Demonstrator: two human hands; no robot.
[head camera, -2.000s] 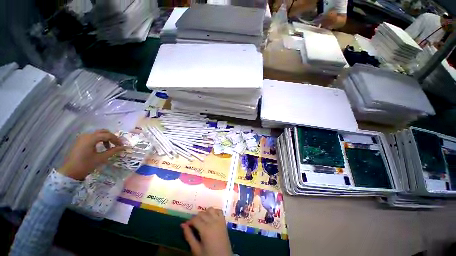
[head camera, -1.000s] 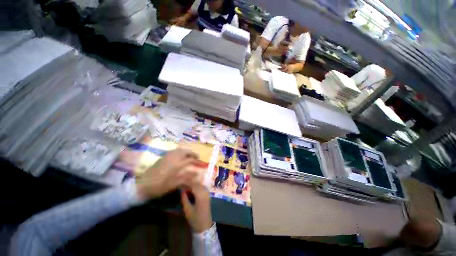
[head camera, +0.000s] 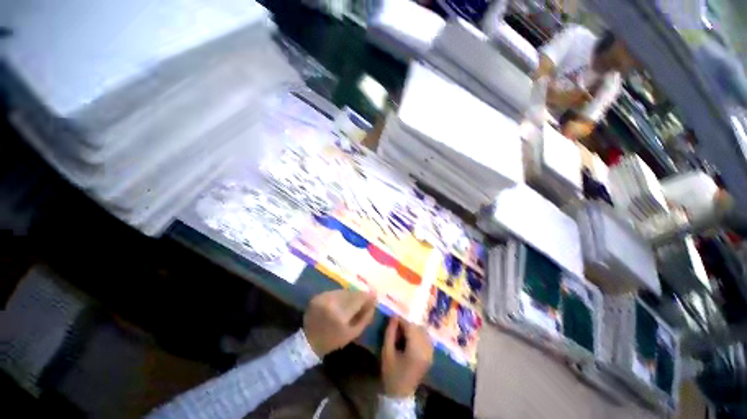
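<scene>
My left hand (head camera: 340, 319) and my right hand (head camera: 405, 356) are close together at the front edge of the bench, fingers bent. The picture is blurred, and I cannot tell if either holds something small. Just beyond them lies the printed colour sheet (head camera: 385, 266), yellow, blue and red. Loose small white parts (head camera: 246, 214) lie in a heap to the left, and white rods (head camera: 360, 184) are spread behind the sheet.
A tall stack of white panels (head camera: 164, 106) stands at left. More white panels (head camera: 459, 123) are stacked behind. Panels with dark green windows (head camera: 541, 282) stand at right beside brown cardboard (head camera: 516, 376). A person (head camera: 577, 65) is across the bench.
The view has tilted and turned. My left hand has come from the small parts to beside my right hand; the two overlapped a second ago and now show a small gap.
</scene>
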